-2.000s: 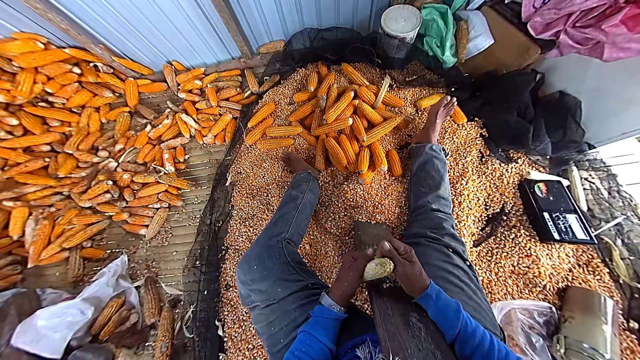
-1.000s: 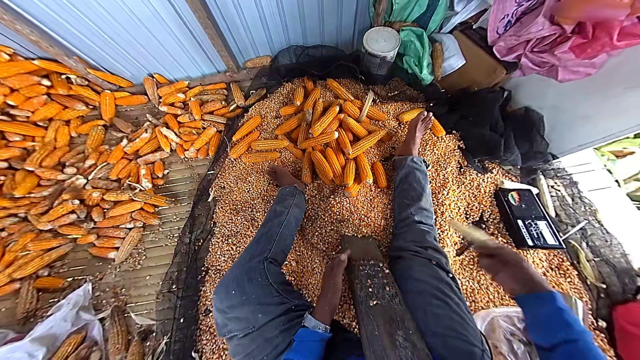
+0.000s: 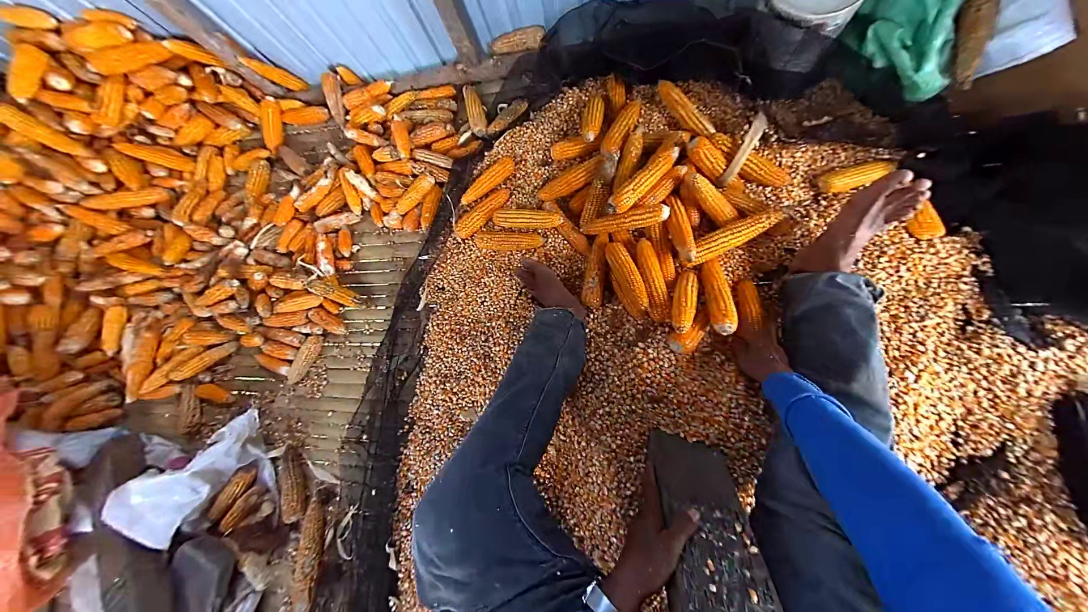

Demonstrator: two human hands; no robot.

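My right hand (image 3: 759, 347), below a blue sleeve, is on an ear of dried corn (image 3: 750, 308) at the lower right edge of a heap of orange ears (image 3: 646, 183). The fingers are partly hidden, but they appear closed around that ear. My left hand (image 3: 653, 540), with a metal band at the wrist, rests against the left side of a dark wooden board (image 3: 710, 518), thumb spread over its edge, no ear in it. Loose kernels (image 3: 595, 391) lie beneath the heap and between my legs. A pale, thin piece of cob or husk (image 3: 744, 149) lies across the heap.
Many more ears (image 3: 170, 204) cover the slatted floor (image 3: 374, 280) at left, beyond black netting (image 3: 387, 408). A white plastic bag (image 3: 178, 493) lies at lower left. A bucket (image 3: 812, 13) and a green bag (image 3: 909, 42) stand behind. My legs flank the board.
Both hands were together at a pale cob over the board. The right hand then swung out to the right with a cob and is now at the heap without it. The left hand stayed by the board.
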